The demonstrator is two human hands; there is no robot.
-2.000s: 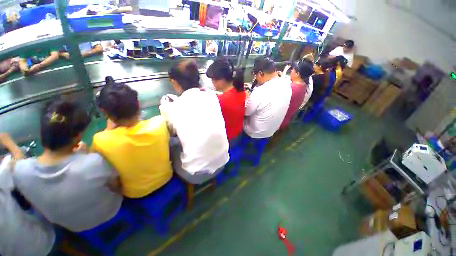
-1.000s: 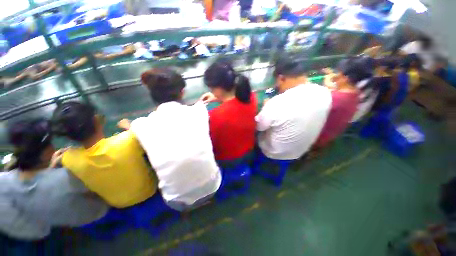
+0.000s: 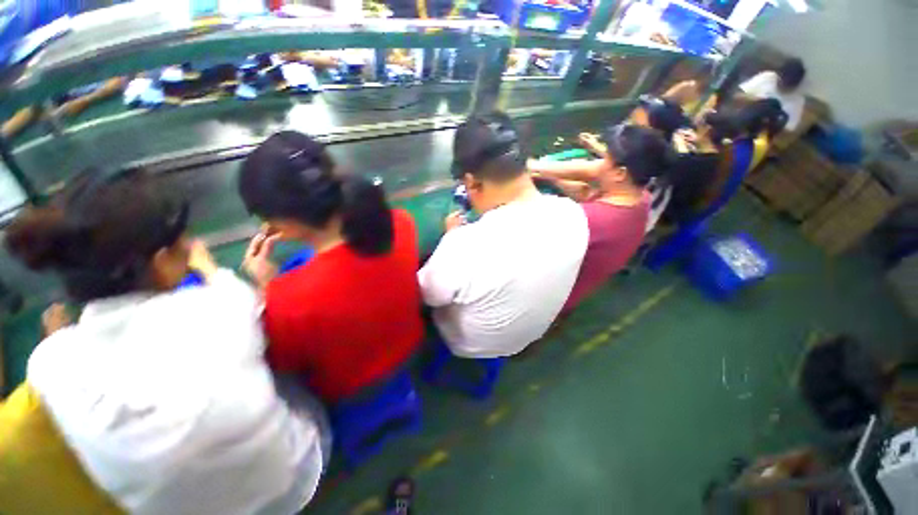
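Neither of my hands is in the picture. Nearest in front of me are seated line workers seen from behind: a person in a white top (image 3: 181, 392) at the lower left, a person in a red top (image 3: 347, 312) beside them, and a person in a pale shirt (image 3: 513, 277) further right. They face the long dark conveyor (image 3: 232, 151). The red-topped person's hand is raised near the face. The pale-shirted person holds a small dark thing at the bench, too small to name.
A blue tote (image 3: 730, 267) with pale contents stands on the green floor. Blue stools (image 3: 377, 417) are under the workers. Brown cartons (image 3: 805, 186) stand at the back right. A white machine (image 3: 899, 468) is at the lower right. A shoe (image 3: 400, 495) shows at the bottom edge.
The view has moved forward along the line. The workers in white and red tops now appear larger and further left, and the yellow-topped person is mostly out at the lower left.
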